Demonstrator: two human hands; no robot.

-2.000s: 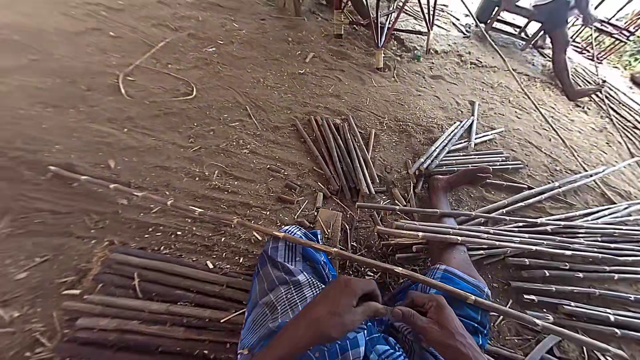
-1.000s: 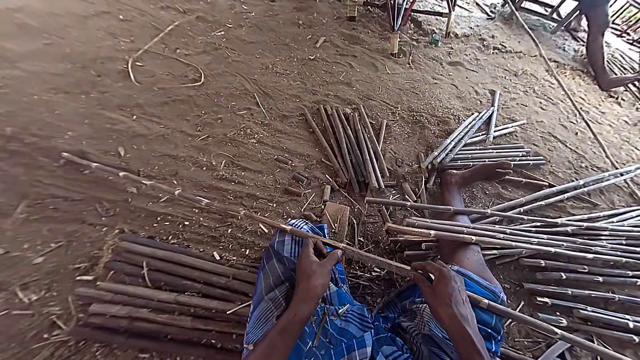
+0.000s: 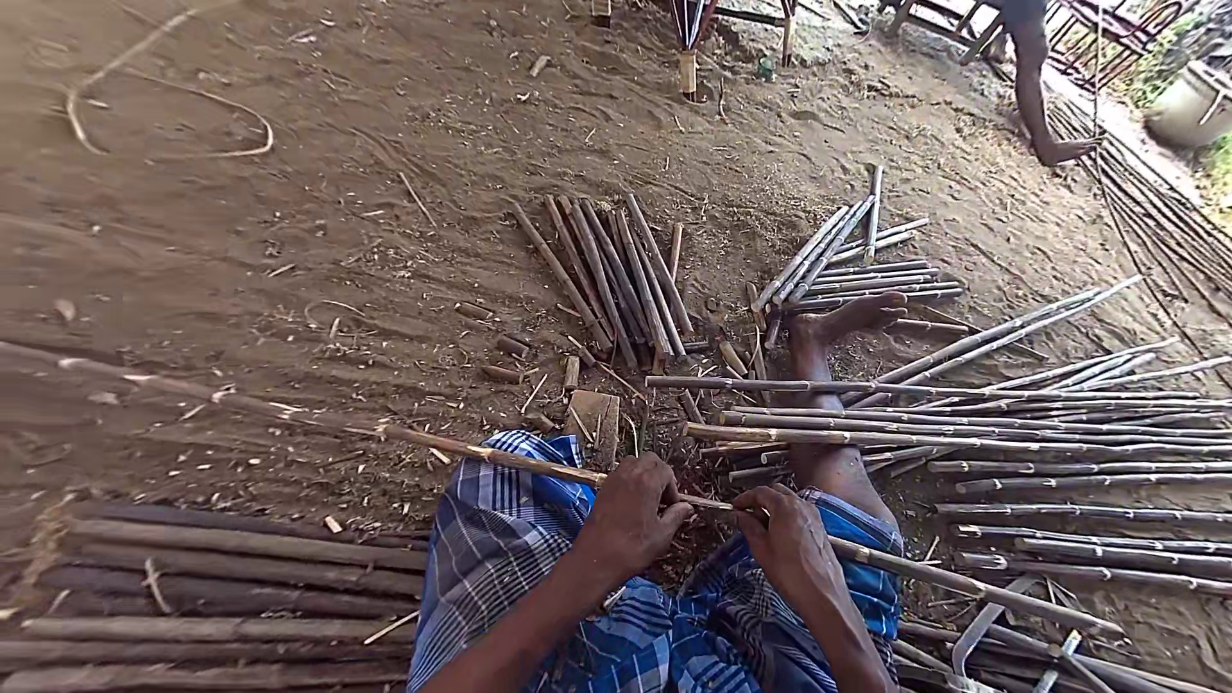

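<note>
A long jointed cane pole (image 3: 520, 460) lies across my lap, from the left edge of the view to the lower right. My left hand (image 3: 637, 510) is closed around it above my left knee. A short way to the right, my right hand (image 3: 784, 534) grips the same pole, and a pale stretch of it shows between my hands. Whether either hand also holds a tool is hidden by the fingers. A blue checked cloth (image 3: 510, 568) covers my lap and knees.
Thick dark sticks (image 3: 241, 577) lie at the lower left. A bundle of short canes (image 3: 616, 279), a wooden block (image 3: 594, 423) and cane offcuts lie ahead. Long canes (image 3: 1011, 438) rest across my right shin. At the upper right are a person's leg (image 3: 1030, 87) and a pale pot (image 3: 1189, 106).
My hands were together two seconds ago, then wide apart on the pole one second ago; now they are close again, with a short gap between them.
</note>
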